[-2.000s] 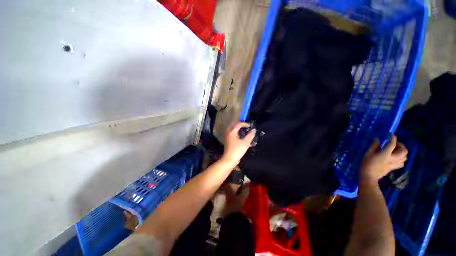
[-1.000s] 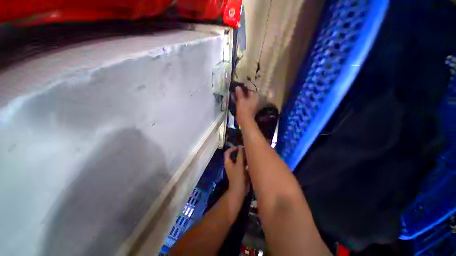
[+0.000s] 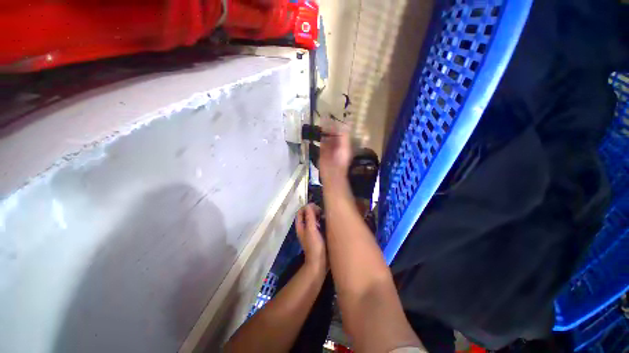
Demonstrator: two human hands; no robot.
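Observation:
A small black fitting sits against the end of the pale panel, just left of my right hand. My right hand is motion-blurred; a thin dark piece runs from the fitting to its fingers, but its grip cannot be made out. My left hand is lower down beside the panel's lower edge. Its fingers are partly curled and a dark area lies behind them. Whether it holds anything cannot be told.
A blue perforated crate stands close on the right, with a large black garment beside its rim. More blue crate parts show at far right and lower left. A bright red object lies across the top left. A dark shoe is on the floor.
Two seconds ago my hands were apart at the crate, the left with a small dark thing. Both then moved to the panel's end. Since one second ago, the black fitting has become more visible.

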